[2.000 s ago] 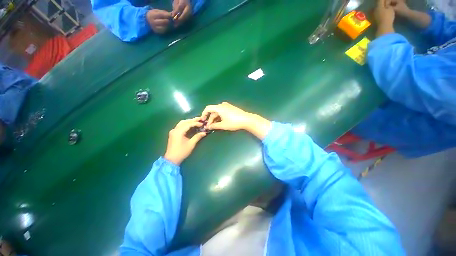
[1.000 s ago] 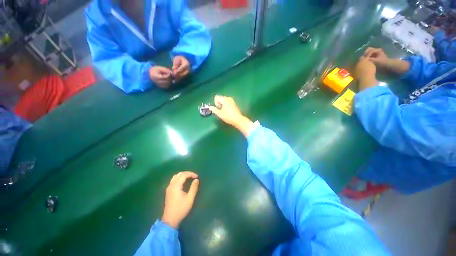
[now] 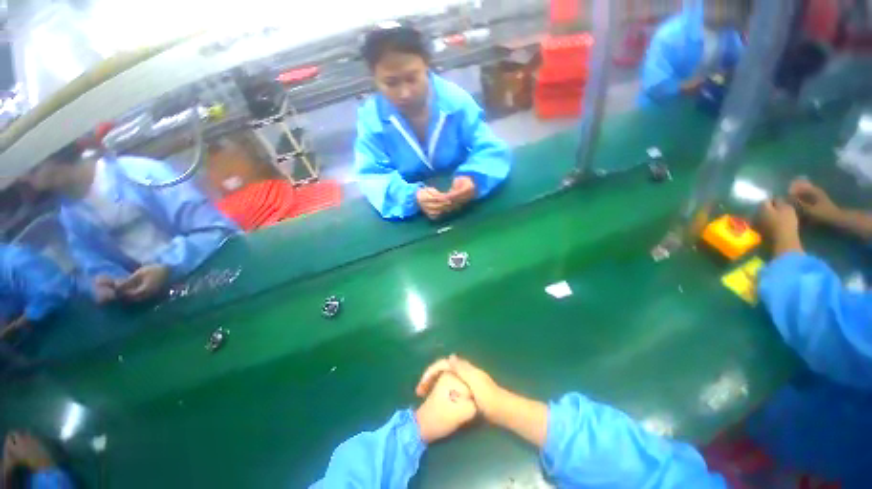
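Observation:
My left hand (image 3: 446, 409) and my right hand (image 3: 478, 384) are together low in the middle of the view, touching, with the right fingers over the left. The fingers look closed; whether anything is between them is hidden. Beyond them, three small silvery-dark units lie spaced along the green belt: one unit (image 3: 458, 260) straight ahead, another unit (image 3: 331, 307) to its left, and a third unit (image 3: 217, 338) farther left.
The green belt (image 3: 535, 334) runs across the view. A white slip (image 3: 558, 289) lies on it. A yellow-orange stop box (image 3: 730, 237) and yellow label (image 3: 743, 280) are at right, beside another person's arm. People sit across the line. A metal post (image 3: 593, 95) stands beyond.
My right hand has drawn back from the unit on the belt and joined my left hand. That unit now lies free. The view has tilted up, showing more of the people opposite.

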